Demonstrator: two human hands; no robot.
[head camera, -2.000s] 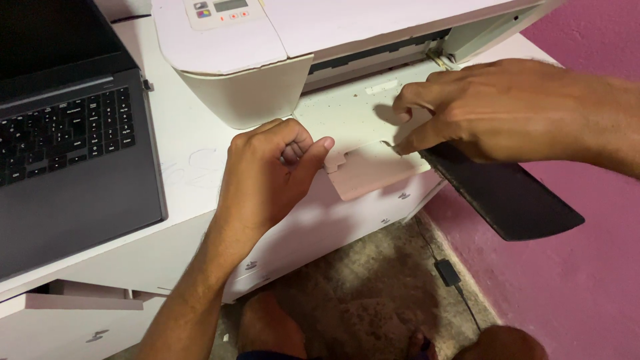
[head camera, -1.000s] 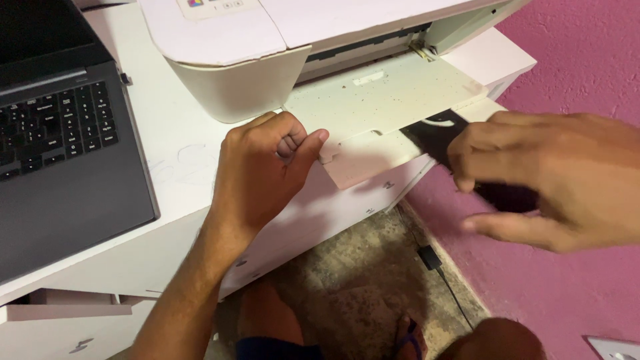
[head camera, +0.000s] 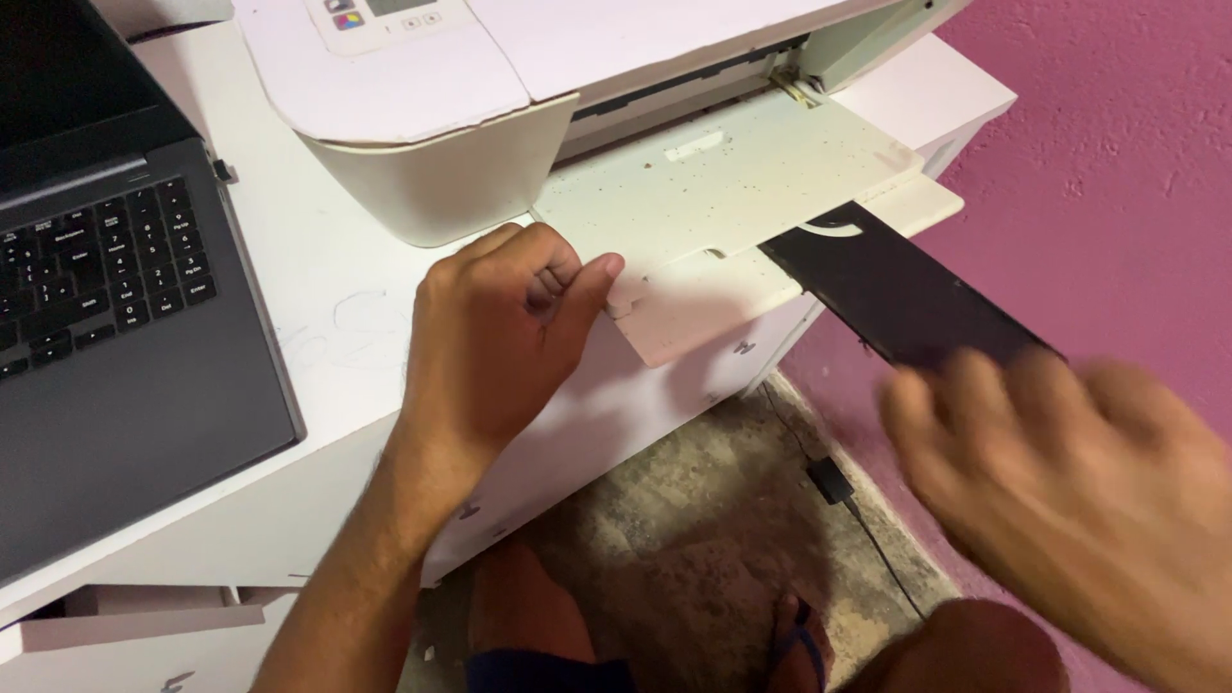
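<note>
A white printer (head camera: 385, 183) stands on the white desk with its output tray (head camera: 751, 183) folded down at the front. My left hand (head camera: 500, 327) is at the tray's left front corner, fingers curled and thumb along the edge; whether it grips the corner cannot be told. A dark flat extension flap (head camera: 924, 289) sticks out from the tray toward the lower right, a pale curved mark near its inner end. Blurred, my right hand (head camera: 1039, 472) is over the flap's outer end, its fingertips hidden, so its hold is unclear.
An open laptop (head camera: 125, 385) lies on the desk (head camera: 327, 318) at the left. Below it a drawer (head camera: 144, 616) stands partly out. A pink wall (head camera: 1107, 192) is on the right. A black adapter with a cable (head camera: 830, 479) lies on the floor.
My right hand has moved from over the tray outward to the lower right. More of the dark flap's inner end shows now. My left hand has stayed at the tray's corner.
</note>
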